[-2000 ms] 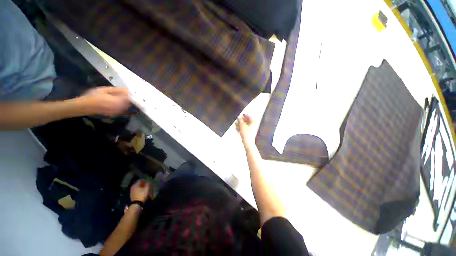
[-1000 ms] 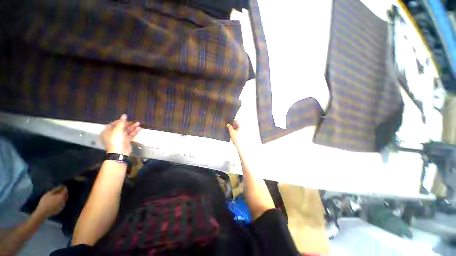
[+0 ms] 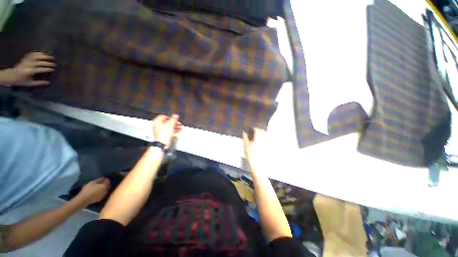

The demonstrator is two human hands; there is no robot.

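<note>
A large brown-orange and blue plaid fabric panel (image 3: 201, 83) lies along the near side of the white table, with long soft folds. My left hand (image 3: 166, 129) is at its near edge, fingers bent together on the cloth edge; the fingertips are blurred. My right hand (image 3: 252, 135) pinches its near right corner. A narrow plaid strip with a rounded, hooked end (image 3: 302, 95) lies just right of the panel. A second plaid panel (image 3: 402, 90) with a dark corner lies farther right.
Another person's hand (image 3: 36, 69) rests on the panel's left part; their other hand (image 3: 96, 190) is below the table edge. Black cloth (image 3: 226, 9) lies behind the panel. White pattern shapes (image 3: 447, 65) are at far right. Brown paper (image 3: 341, 226) and scraps lie under the table.
My left hand has come up from below the table to the panel's near edge, and its spread fingers have closed. The other person's hand has moved onto the cloth. The view has turned.
</note>
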